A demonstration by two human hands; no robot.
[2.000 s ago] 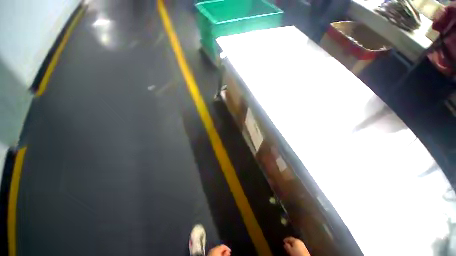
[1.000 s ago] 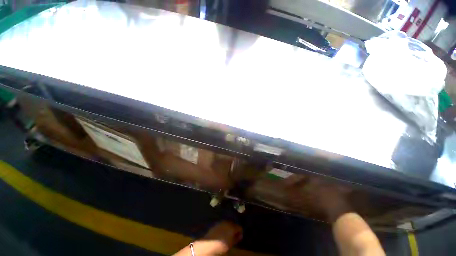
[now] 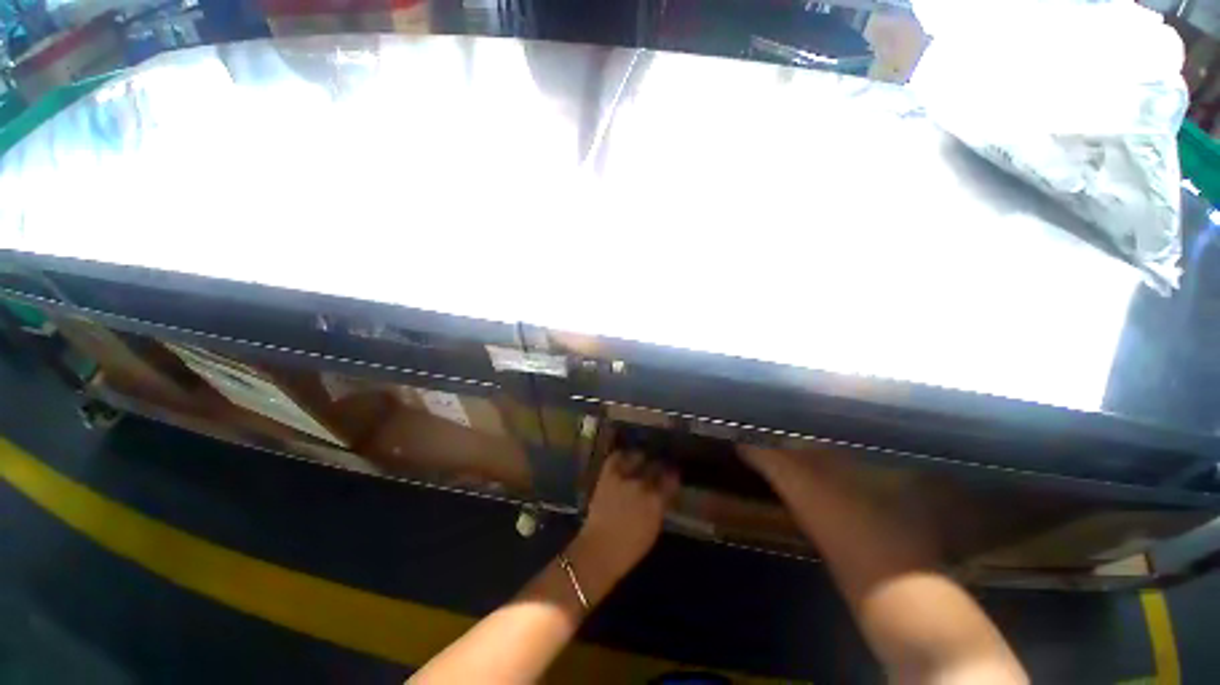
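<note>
A long metal table (image 3: 749, 214) with a shiny silver top stands across the view. Brown cartons (image 3: 428, 435) show in the space below its top. My left hand (image 3: 634, 493) is at a dark opening under the table's front edge, with its fingers partly in shadow. My right hand reaches under the edge to the right of it and is hidden; only the forearm shows. Whether either hand holds anything cannot be seen.
A white plastic sack (image 3: 1070, 101) lies on the table's right end. Yellow floor lines (image 3: 268, 589) run in front of the table. Green edges show at the far left and right. Red and brown boxes (image 3: 348, 16) stand behind the table.
The view has turned from the aisle to face the table's long side. Both hands have moved up from below the table into the space under its front edge.
</note>
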